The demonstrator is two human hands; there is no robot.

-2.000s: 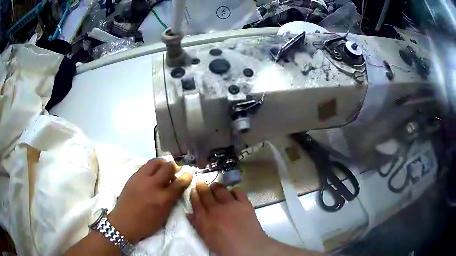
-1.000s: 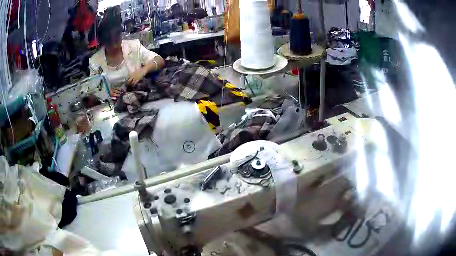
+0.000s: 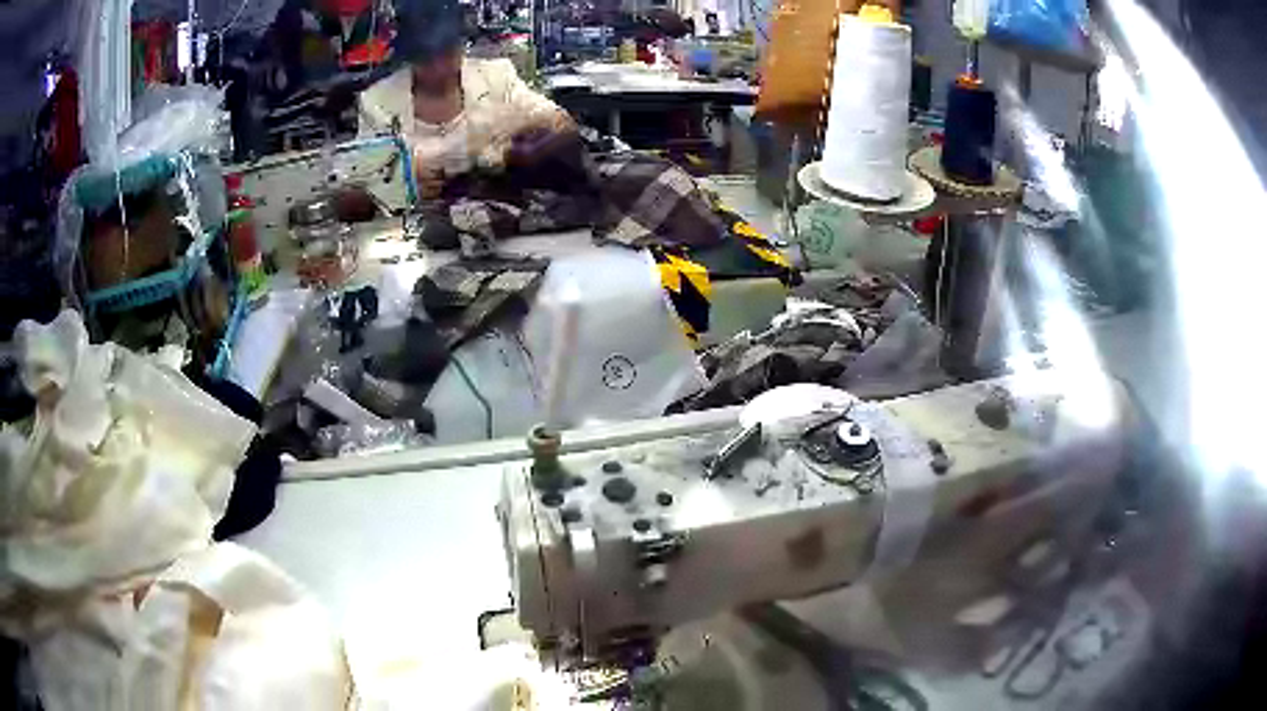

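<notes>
The off-white sewing machine head (image 3: 709,535), dusty on top, stands at the lower centre. Cream garment pieces (image 3: 125,486) lie crumpled in a large pile at the left. More cream cloth (image 3: 459,683) runs along the bottom edge to the lit needle end of the machine. The presser foot area is cut off by the picture's lower edge. A narrow white band (image 3: 906,500) hangs over the machine arm. Neither of my hands is in the picture.
A person (image 3: 473,125) sits at the station opposite with plaid fabric (image 3: 646,202). A white thread cone (image 3: 866,111) and a dark cone (image 3: 969,132) stand behind the machine. Dark-handled scissors (image 3: 1031,664) lie at the lower right. A blue-green basket (image 3: 139,285) stands at the back left.
The view has tilted up from the needle area to the opposite station, and lately swung left. My hands, earlier on the cream cloth at the needle, have left the picture.
</notes>
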